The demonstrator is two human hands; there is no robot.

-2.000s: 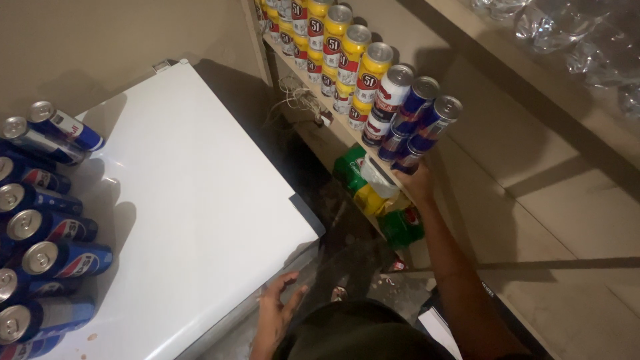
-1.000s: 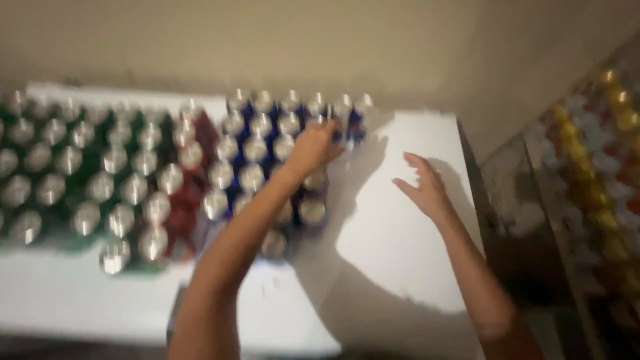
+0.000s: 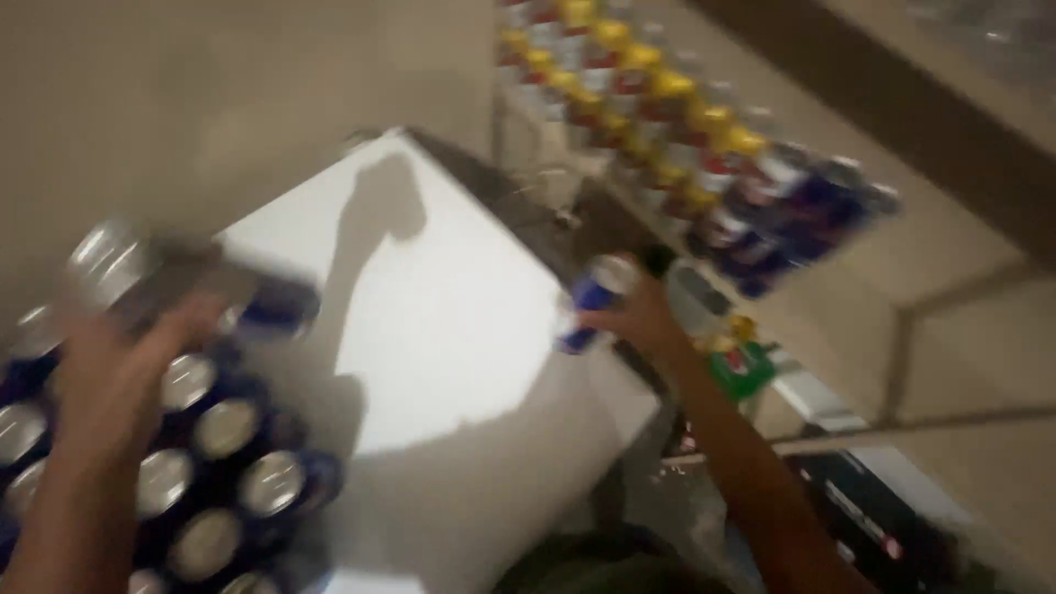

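Observation:
In my right hand [image 3: 631, 309] is a blue and silver drink can [image 3: 596, 299], tilted, over the right edge of the white top [image 3: 462, 330]. My left hand [image 3: 136, 346] is at the far left, its fingers around a blurred can with a silver end [image 3: 111, 260]. Below and beside it stand several dark blue cans [image 3: 227, 429], packed close together with their silver lids up. On the shelf at the upper right, more blue cans [image 3: 813, 210] are stacked at the near end of rows of yellow, white and red cans [image 3: 643, 91].
Green and yellow packages [image 3: 738, 367] lie on a lower shelf to the right of my right forearm. A black box [image 3: 866, 511] is at the lower right. The wooden shelf frame [image 3: 874, 99] runs along the right, and a plain wall [image 3: 247, 99] stands behind the white top.
The view has swung from the can rows back to the shelf. My right hand, with nothing in it one second ago, now holds a blue can. My left hand is still by the blue cans.

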